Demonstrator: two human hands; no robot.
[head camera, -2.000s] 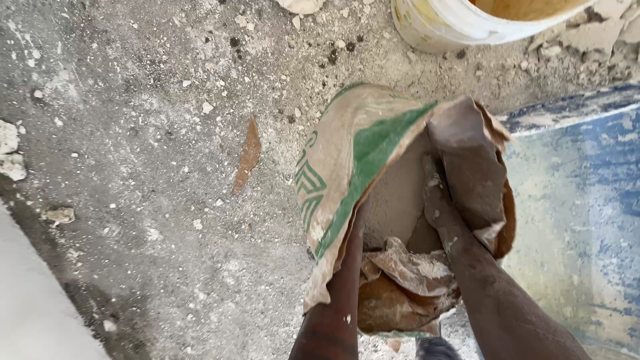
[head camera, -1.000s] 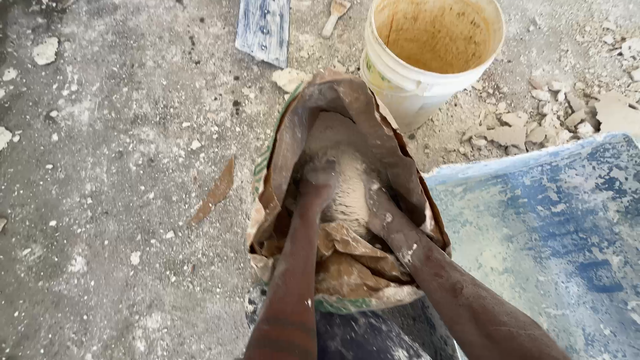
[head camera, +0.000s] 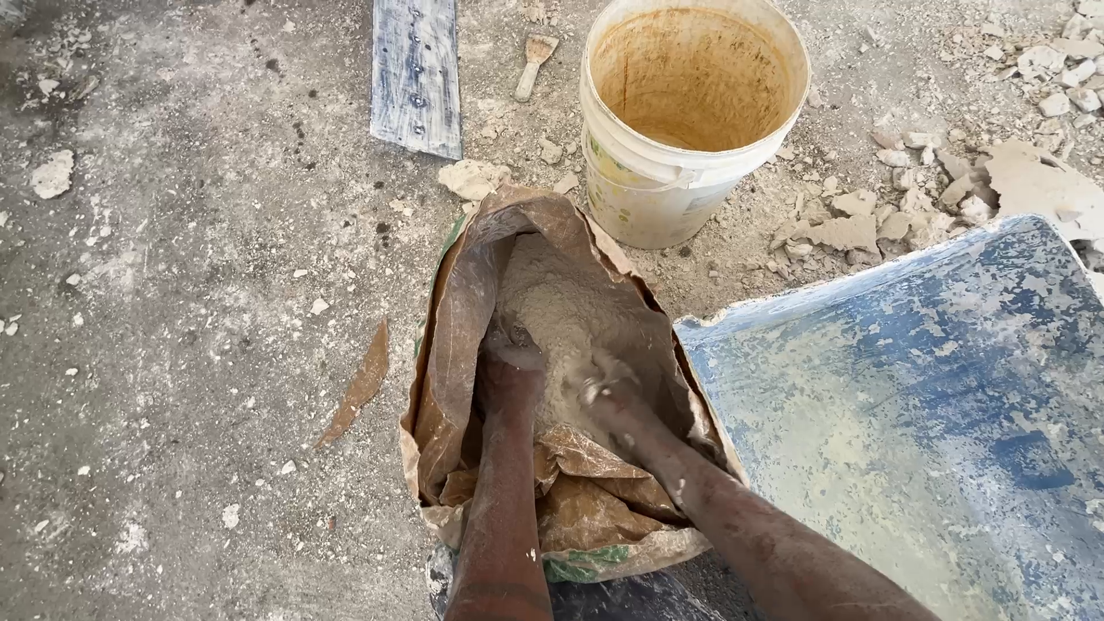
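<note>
Both hands are inside an upright, torn-open paper sack (head camera: 448, 345) with green print outside. Pale powder (head camera: 561, 293) fills the part around them. My left hand (head camera: 515, 358) reaches in on the left side, its fingers sunk in or hidden by the powder. To its right, my right hand (head camera: 608, 388) touches the powder; it is blurred and dusted, so its finger pose is unclear. Crumpled brown paper folds lie below the wrists at the near side of the sack.
A stained white plastic bucket (head camera: 642, 203) stands just beyond the sack. A blue-painted board (head camera: 416, 78) and a small scraper (head camera: 535, 65) lie at the top. At right is a worn blue sheet (head camera: 906, 388), with broken plaster pieces (head camera: 854, 233) behind it.
The left hand, hidden behind the sack's wall two seconds ago, now shows inside it. The sack's mouth has come to face the camera more openly. The view has shifted.
</note>
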